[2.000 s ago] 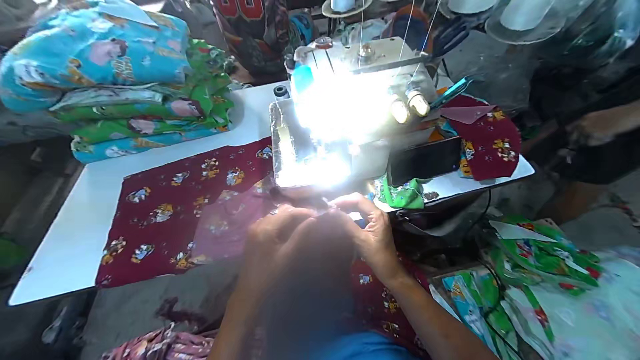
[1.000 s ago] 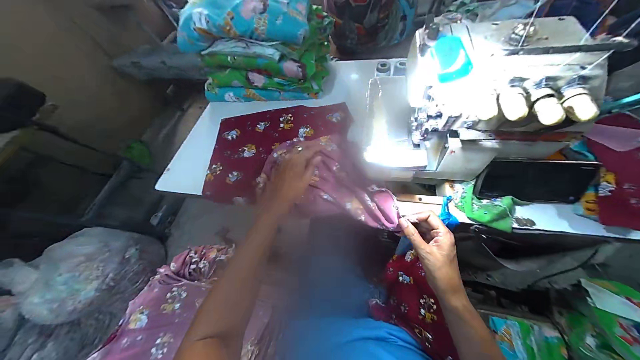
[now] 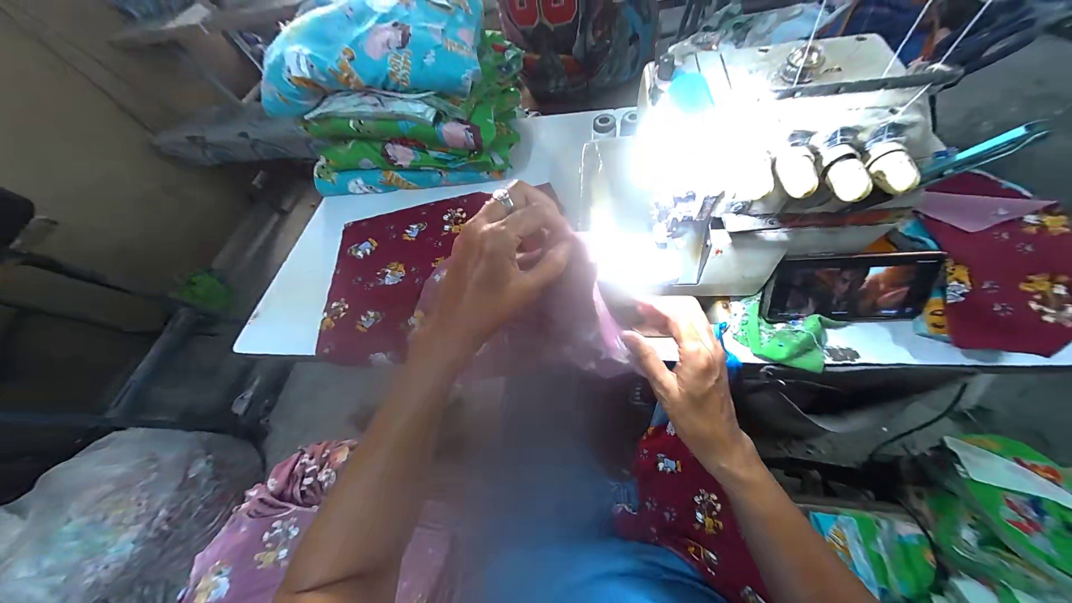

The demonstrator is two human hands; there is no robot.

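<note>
Pink printed fabric (image 3: 578,322) hangs blurred between my two hands, in front of an overlock sewing machine (image 3: 787,159) with a glaring lamp. My left hand (image 3: 515,243), wearing a ring, pinches the fabric's upper part with bent fingers. Lower and to the right, my right hand (image 3: 682,360) holds its edge between thumb and fingers, close to the table's front edge. Beneath and left of my left hand, a maroon printed fabric piece (image 3: 385,268) lies flat on the white table (image 3: 280,310). More maroon fabric (image 3: 703,502) rests across my lap.
Folded blue and green printed fabrics (image 3: 402,126) are stacked at the back left. Right of the machine lie a phone (image 3: 854,286), a green cloth scrap (image 3: 787,339) and maroon cut pieces (image 3: 1005,285). Below are a plastic bag (image 3: 126,519), pink fabric (image 3: 268,528) and green pieces (image 3: 1005,502).
One second ago the pink fabric was stretched sideways, my left hand spread over it; now that hand is raised beside the machine, fingers bent. The view swung left from the first frame.
</note>
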